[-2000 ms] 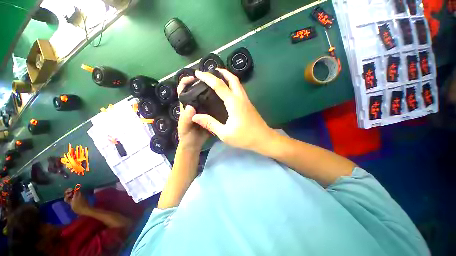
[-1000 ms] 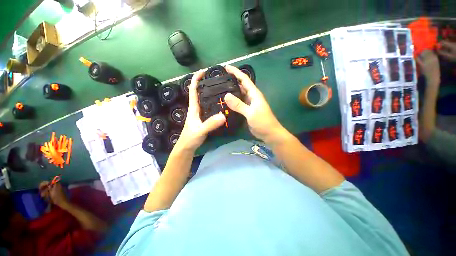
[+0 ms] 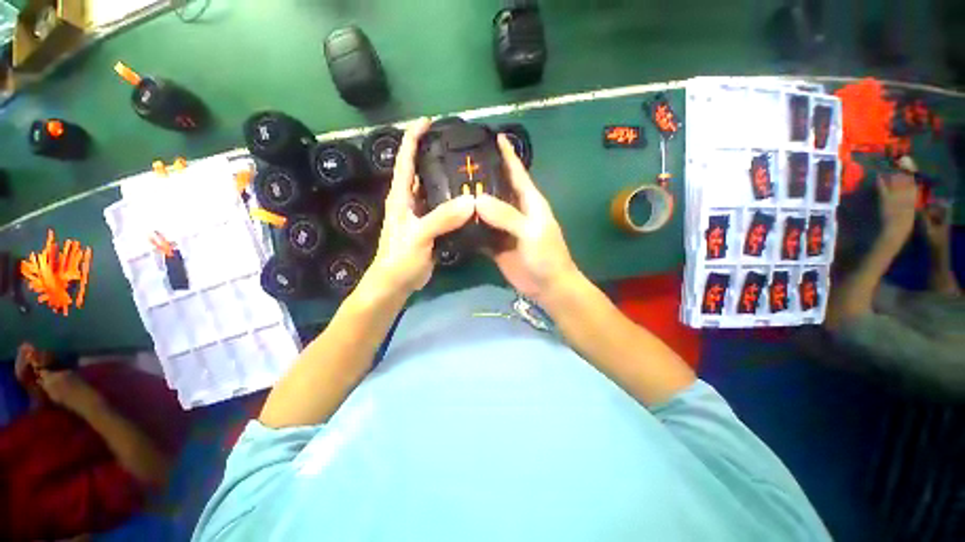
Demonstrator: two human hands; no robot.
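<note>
A black speaker body is held between both my hands, its face with an orange cross and slot turned up towards me. My left hand grips its left side with the thumb on the face. My right hand grips its right side, its thumb beside the left thumb below the cross. The underside of the body is hidden. Several black speaker units stand clustered left of and behind my hands, round ends up.
A white parts tray lies left; another, holding black-and-orange inserts, lies right. A tape roll and a thin tool lie between. Black bodies lie beyond the pale edge line. Orange straps lie far left. Co-workers sit on both sides.
The held body has turned from its side, bringing the orange-cross face up, and both thumbs now meet on it. The view has shifted, showing more of the co-worker on the right.
</note>
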